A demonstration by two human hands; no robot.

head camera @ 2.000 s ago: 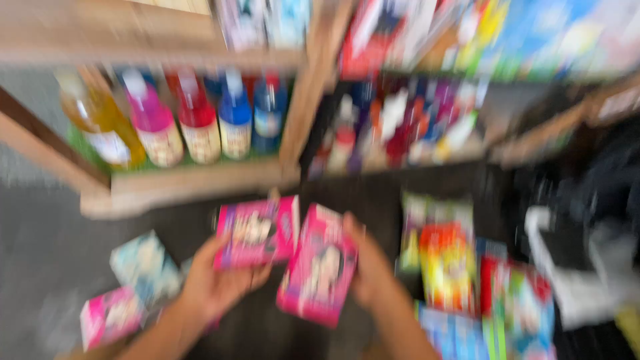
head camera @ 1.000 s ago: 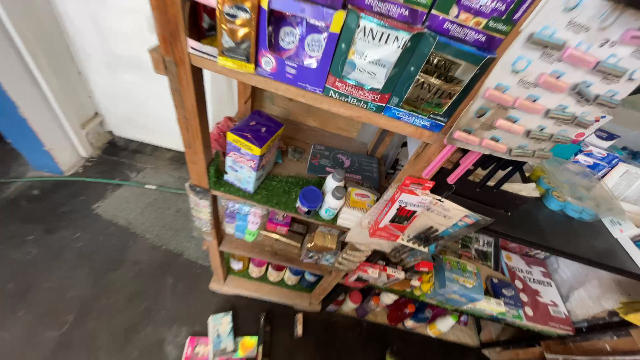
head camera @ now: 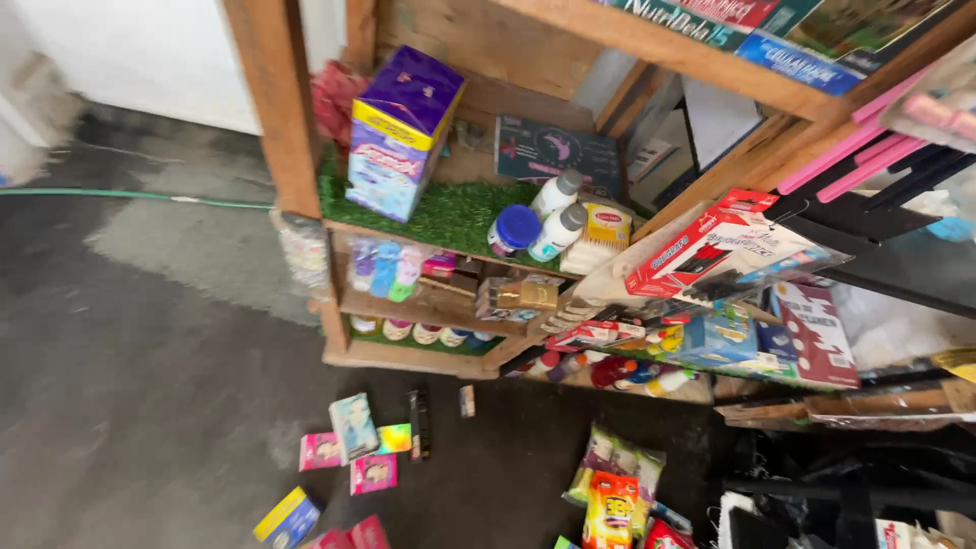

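Neither my left hand nor my right hand is in view. On the dark floor below the shelf lie small pink boxes point(head camera: 374, 473), a pale blue box point(head camera: 354, 427), a shiny yellow-green packet point(head camera: 394, 438) and a narrow black box point(head camera: 418, 425). A tiny box point(head camera: 467, 401) lies apart to their right. Lower left are a blue and yellow box point(head camera: 287, 519) and pink-red packages point(head camera: 358, 536), cut off by the frame's edge. An orange bag point(head camera: 609, 509) rests against a clear multipack point(head camera: 620, 461) at the lower right.
A wooden shelf point(head camera: 427, 361) holds a purple carton point(head camera: 406, 131), white bottles point(head camera: 558, 231) and a blue-lidded jar point(head camera: 515, 229) on artificial grass. Packaged pens point(head camera: 705, 252) hang at its right side. A green hose point(head camera: 137, 194) runs along the floor at left. Black plastic point(head camera: 808, 457) lies lower right.
Two seconds ago both hands were in view, each holding a pink box; they are now out of frame. The view has swung up and back to show more shelf and floor.
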